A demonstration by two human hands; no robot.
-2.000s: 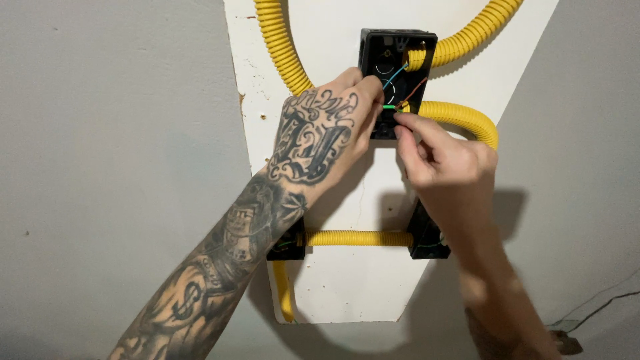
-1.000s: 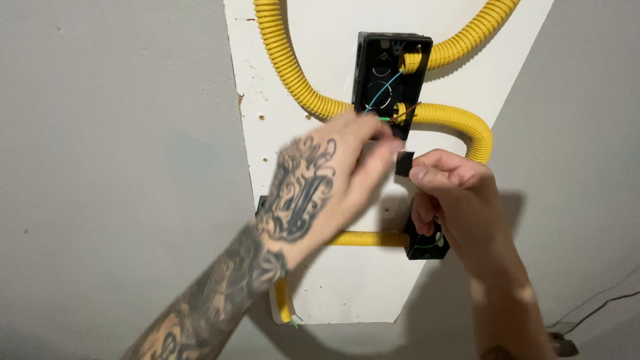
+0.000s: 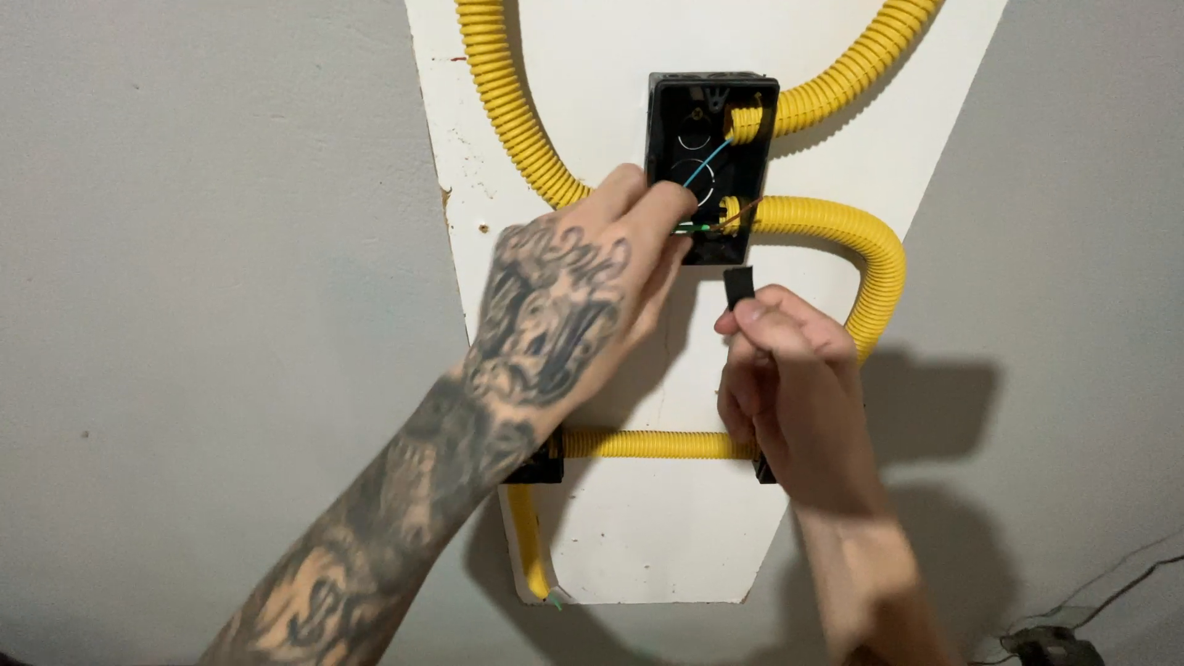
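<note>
My left hand (image 3: 592, 287), its back tattooed, reaches into the lower left of a black plastic electrical box (image 3: 661, 129); its fingertips close around wires there. A blue wire (image 3: 707, 165) runs from the upper conduit end down to these fingers. Beside the fingertips lies a green wire (image 3: 696, 228), and a brown wire (image 3: 742, 211) crosses the lower conduit end. Below the box, my right hand (image 3: 795, 361) pinches a short strip of black tape (image 3: 739, 285) between thumb and forefinger. The strip stands upright, apart from the wires.
Yellow corrugated conduits (image 3: 832, 217) curve to the box over a white board (image 3: 666, 536). A horizontal conduit (image 3: 657, 444) joins two lower black boxes, one at the left (image 3: 546, 467), both partly hidden by my hands. Thin cables and a dark object (image 3: 1050, 645) are at the lower right.
My right hand has moved down from the box, and the black strip shows in it. My left hand drew back a second ago and is again at the wires in the box.
</note>
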